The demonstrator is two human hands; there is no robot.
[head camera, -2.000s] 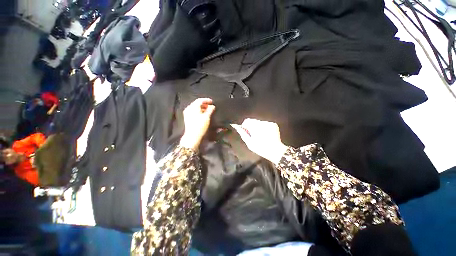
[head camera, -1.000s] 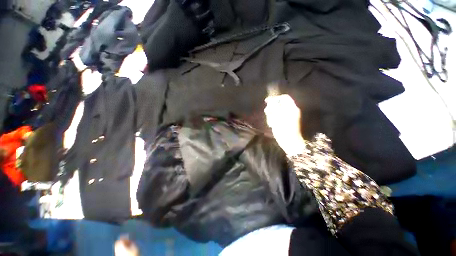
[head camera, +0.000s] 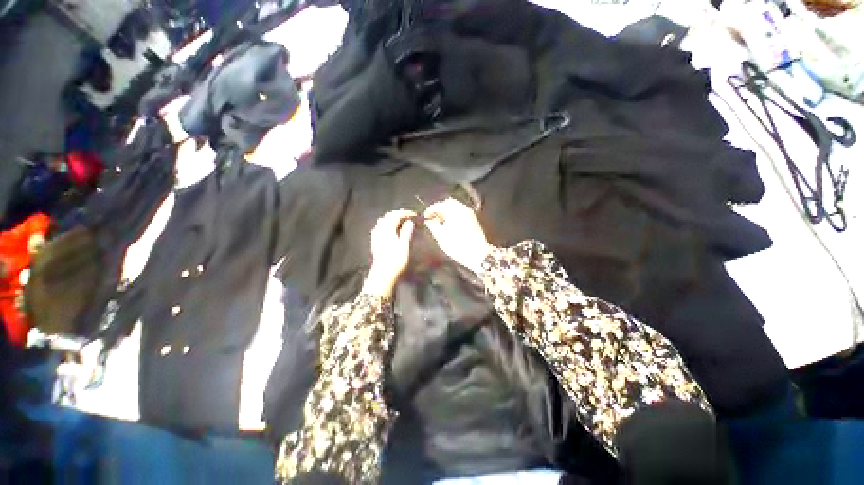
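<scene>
A black coat (head camera: 512, 227) lies across the centre, its shiny wrinkled lining (head camera: 464, 379) showing at the lower middle. My left hand (head camera: 391, 244) and my right hand (head camera: 457, 227) meet at their fingertips over the coat, just above the lining. The fingers of both hands are closed together. A thin, small thing shows near the right fingertips, too small to name. Whether the fingertips pinch cloth or thread cannot be told. A black hanger (head camera: 512, 152) lies on the coat just beyond my hands.
A double-breasted coat (head camera: 204, 294) with gold buttons lies at left. Stacked coats (head camera: 701, 189) have jagged edges at right. Loose hangers (head camera: 791, 142) and crumpled plastic (head camera: 815, 57) lie on the white table (head camera: 805, 313). A person's orange clothing (head camera: 17, 275) shows at far left.
My left hand, away from the coat near the bottom edge one second ago, is back over it beside my right hand. My right hand has moved left. The view has shifted slightly.
</scene>
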